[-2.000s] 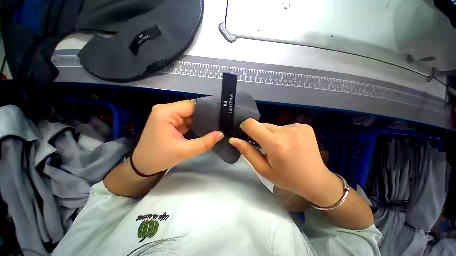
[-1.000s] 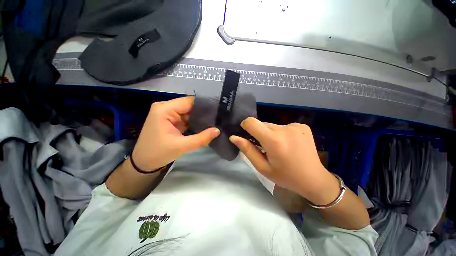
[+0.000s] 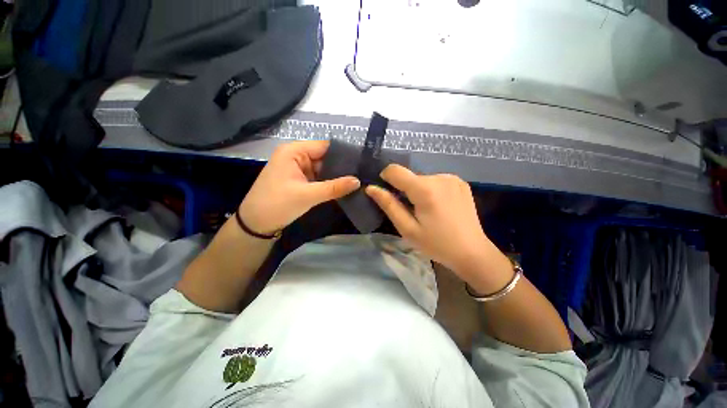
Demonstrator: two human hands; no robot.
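Observation:
My left hand [image 3: 291, 187] and my right hand [image 3: 426, 209] pinch a small dark grey cloth piece [image 3: 359, 209] between them, just in front of the table edge. A black woven label [image 3: 375, 139] with pale lettering stands up from the piece and overlaps the printed ruler strip. The fingers hide where the label meets the cloth. A curved dark grey facing [image 3: 267, 92] with a black label [image 3: 237, 88] lies flat on the table at the left.
The white machine table [image 3: 478, 103] has a ruler edge. Dark grey garment cloth [image 3: 179, 36] lies at its left. Below are loose pale grey panels [image 3: 104, 279], a tied grey bundle [image 3: 638, 295] and a blue crate [image 3: 588, 259]. A black object [image 3: 701, 24] shows top right.
Both hands and the held piece sit higher in the picture and nearer the table edge. The label is tilted further, its lettering less readable. The view has shifted slightly, showing more of the table's far side.

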